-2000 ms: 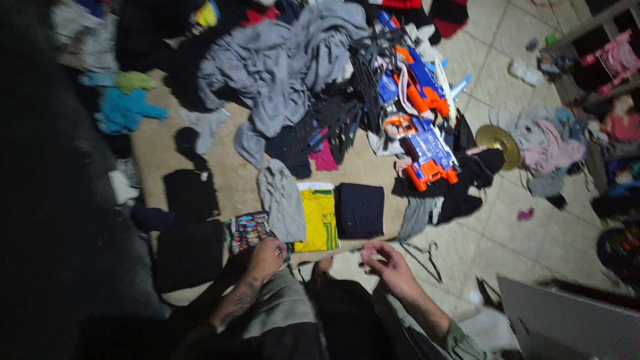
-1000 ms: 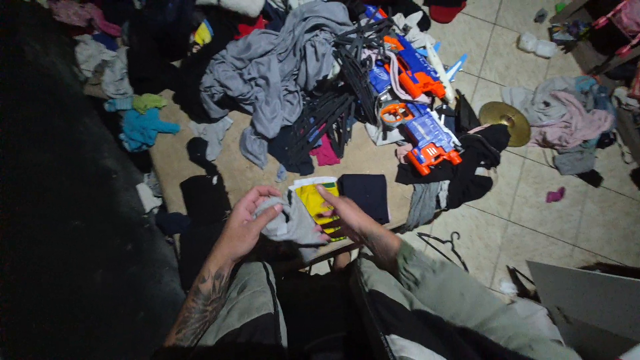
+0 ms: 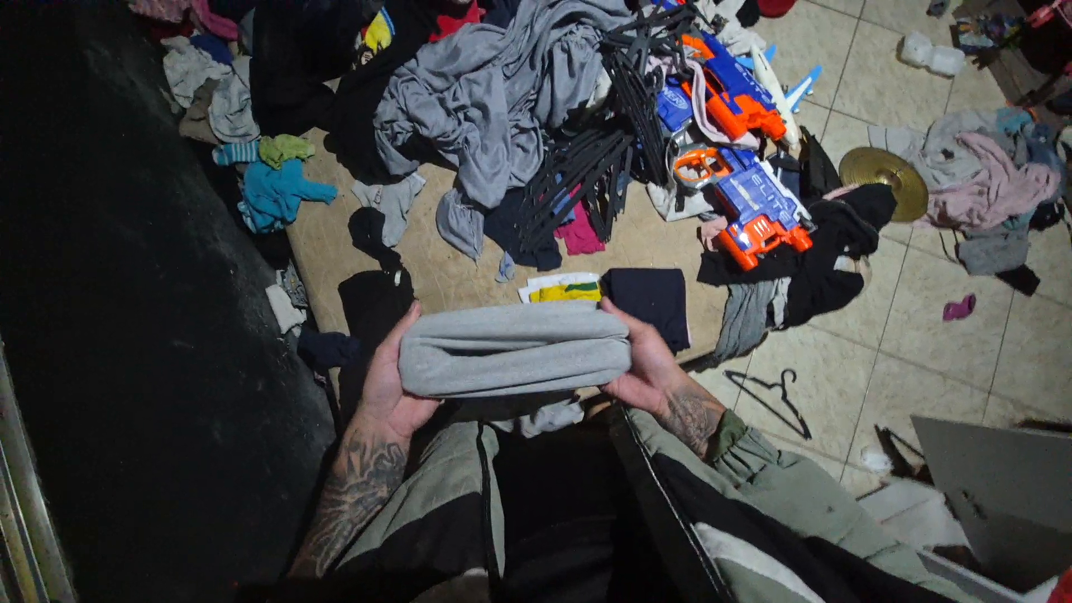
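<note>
A grey cloth garment (image 3: 515,352), folded into a long thick bundle, is held level in front of me. My left hand (image 3: 392,377) grips its left end and my right hand (image 3: 645,356) its right end. Just beyond it, partly covered by the bundle, a folded yellow and white garment (image 3: 565,290) lies on the beige padded surface (image 3: 427,280). Beside that is a folded dark navy garment (image 3: 649,301), close to my right hand. Folded black cloth (image 3: 368,306) lies beyond my left hand.
Farther back are a rumpled grey cloth (image 3: 494,92), a heap of black hangers (image 3: 578,184) and blue-orange toy blasters (image 3: 762,201). On the tiled floor at right lie a black hanger (image 3: 779,402), a brass-coloured cymbal (image 3: 883,184) and piled clothes (image 3: 988,167).
The grey garment, lying beside the yellow one two seconds ago, is now raised and folded between both hands. My hands have moved from its loose cloth to its two ends.
</note>
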